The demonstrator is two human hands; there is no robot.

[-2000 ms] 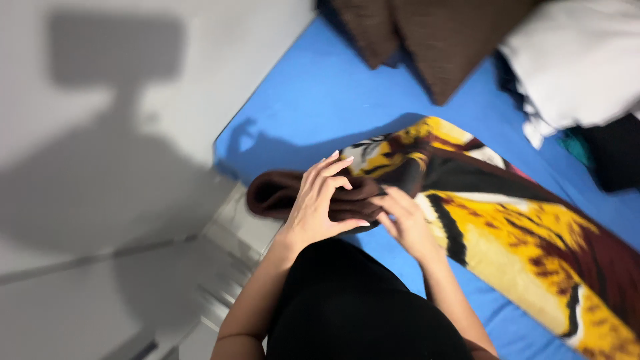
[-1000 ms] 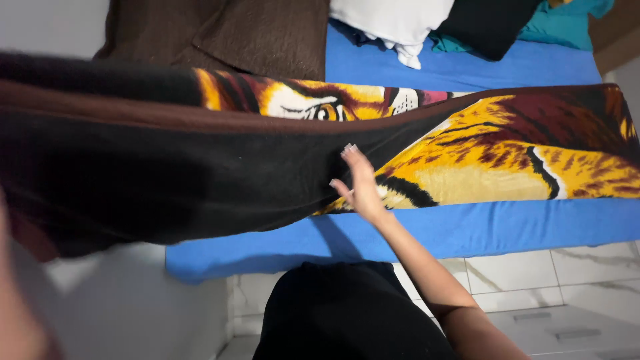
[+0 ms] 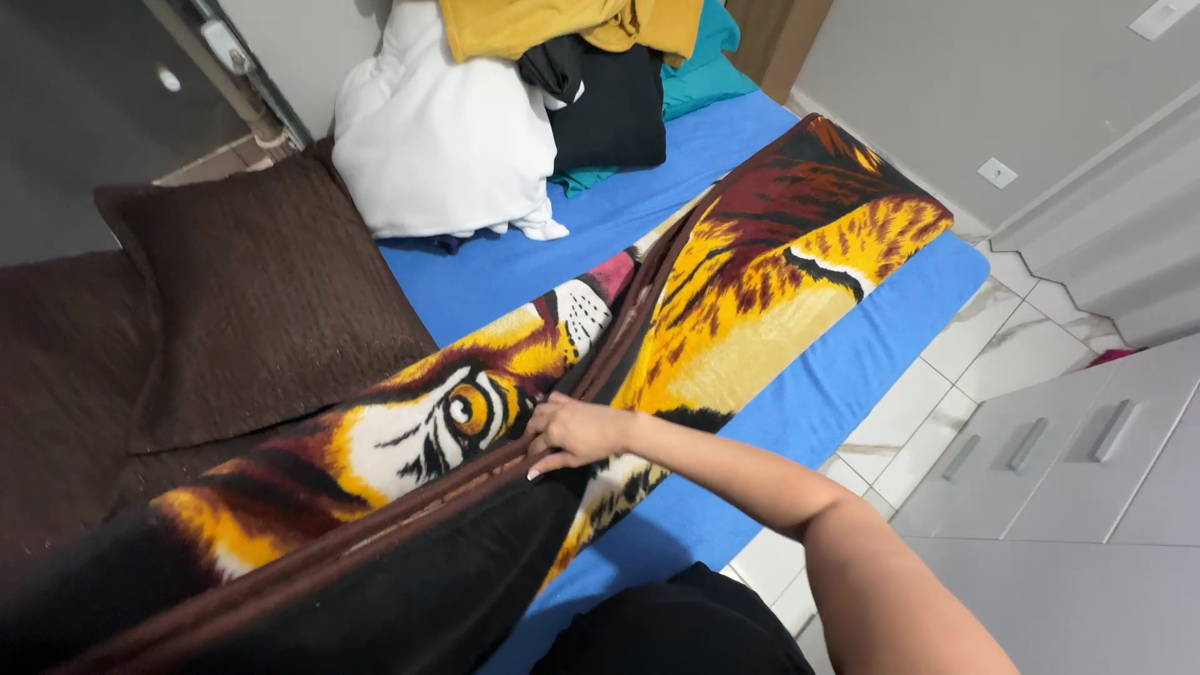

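A plush blanket with a big-cat print and a dark brown border lies lengthwise in folds across a bed with a blue sheet. My right hand grips the brown edge near the blanket's middle, beside the printed eye, with fingers bent over the fabric. Toward the lower left the black part of the blanket runs out of the frame. My left hand is outside the picture.
Brown textured pillows rest at the left. Behind the blanket are a white cloth, black folded cloth, yellow cloth and teal fabric. A grey drawer unit stands at the right on tiled floor.
The right hand, spread on the black fabric a second ago, now grips the brown border. The left hand, earlier on the blanket, has left the view. The view has turned toward the bed's far end.
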